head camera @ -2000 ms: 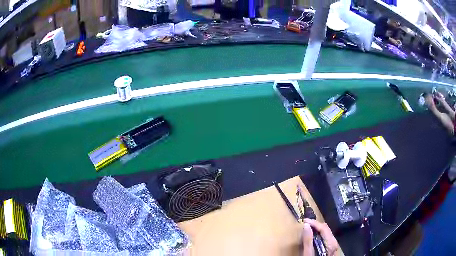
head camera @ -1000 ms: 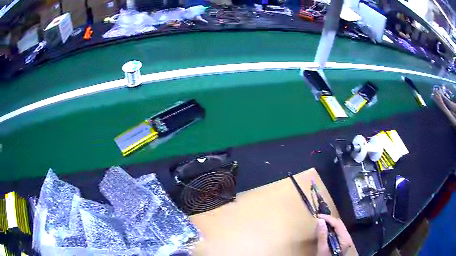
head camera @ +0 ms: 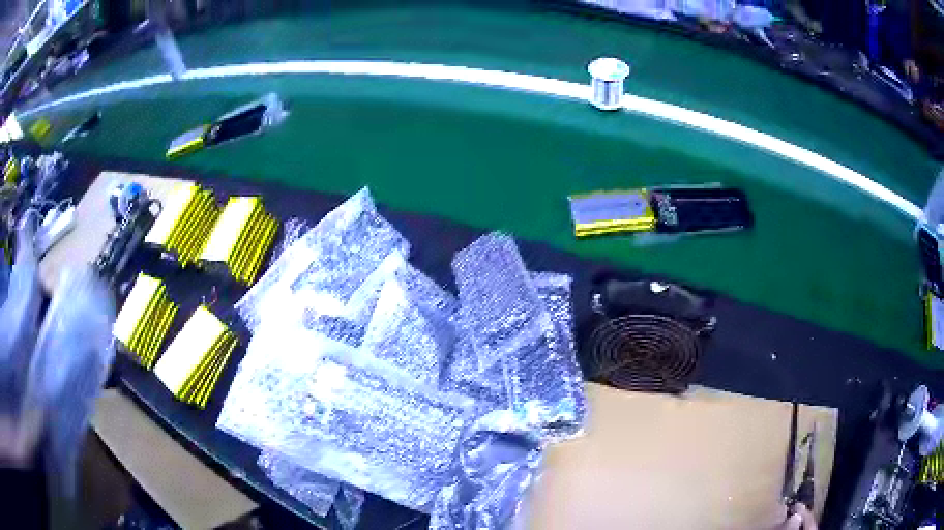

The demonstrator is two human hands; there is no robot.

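Observation:
My right hand (head camera: 797, 517) is cut off by the bottom edge at the lower right, small, with its fingers around the soldering iron (head camera: 805, 478). A slim dark stick (head camera: 792, 445) lies beside the iron on the cardboard sheet (head camera: 662, 455). My left hand is not in view. A pile of bubble wrap bags (head camera: 414, 352) lies left of the cardboard. The fume extractor fan (head camera: 644, 352) stands behind the cardboard.
The green belt (head camera: 435, 155) carries black housings (head camera: 699, 208) with batteries and a solder spool (head camera: 608, 83). Stacks of yellow-edged batteries (head camera: 195, 355) lie at left. The solder feeder (head camera: 885, 481) is at right. A blurred person's sleeve (head camera: 67, 362) is at far left.
The view has swung left, so the cardboard, fan and feeder sit further right. More bubble wrap, battery stacks and a person at left now show. My right hand remains on the iron.

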